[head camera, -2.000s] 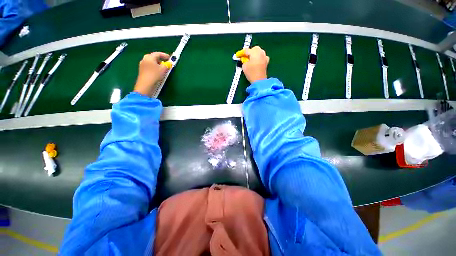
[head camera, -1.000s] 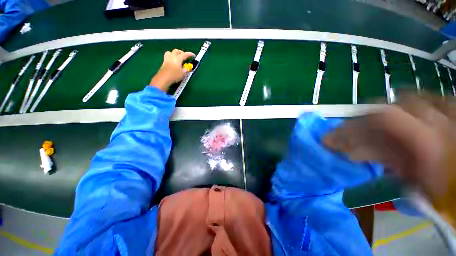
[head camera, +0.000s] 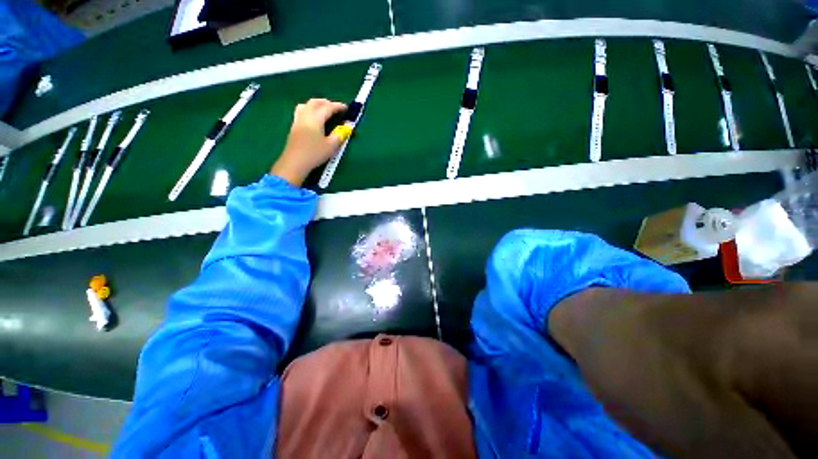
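My left hand (head camera: 312, 142), with a yellow finger cot, is at the dark case of a smartwatch (head camera: 354, 111), its fingertips closed around it. The watch lies slantwise on the green belt, its white strap (head camera: 367, 83) extended. My right hand (head camera: 709, 359) is very close to the camera at the lower right, dark and cut off by the edge; its fingers cannot be seen. Another smartwatch (head camera: 469, 99) lies untouched right of my left hand.
More watches lie along the belt between pale rails (head camera: 556, 175). A pink and white scrap pile (head camera: 386, 251) lies before me. Orange-yellow cots (head camera: 99, 287) are at left. A tan box (head camera: 668, 235), white round container (head camera: 715, 225) and red container (head camera: 737, 269) stand at right.
My right hand has left a watch and come up close to the camera at the lower right. My left hand stays at its watch. The view has tilted slightly.
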